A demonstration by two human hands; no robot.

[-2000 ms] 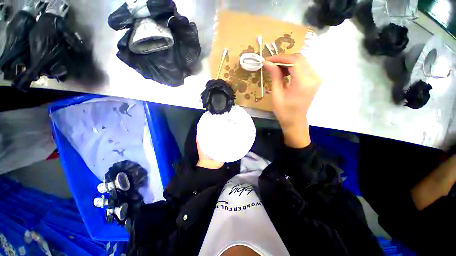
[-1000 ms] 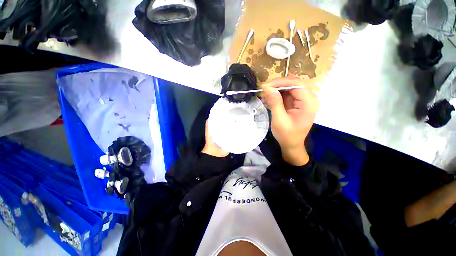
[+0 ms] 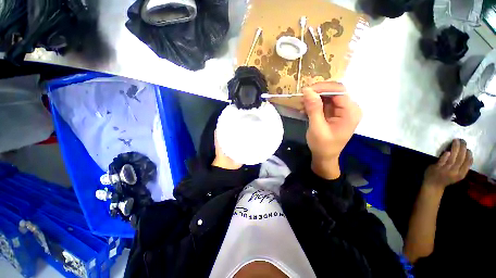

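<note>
My left hand (image 3: pixel 224 155) holds a round white part (image 3: pixel 250 133) over my lap; most of the hand is hidden beneath it. A black crinkled part (image 3: pixel 247 88) with a dark oval opening sits at the far edge of the white part. My right hand (image 3: pixel 330 120) pinches a cotton swab (image 3: pixel 288 95) between thumb and fingers. The swab tip is at the right edge of the black part; whether it touches is unclear. The small white glue dish (image 3: pixel 290 48) lies on the stained cardboard mat (image 3: pixel 278 23), with several other swabs around it.
A larger black part (image 3: pixel 187 40) with a pale opening lies on the metal bench (image 3: pixel 142 71). More black parts lie far left and right. A lined blue crate (image 3: pixel 74 157) holding joined pieces stands at my left. Another person's hand (image 3: pixel 449 164) is at the bench edge on the right.
My right hand moved from the dish to the black part with the swab, then slightly right, off its opening. The other person's hand came up to the bench edge. The view shifted.
</note>
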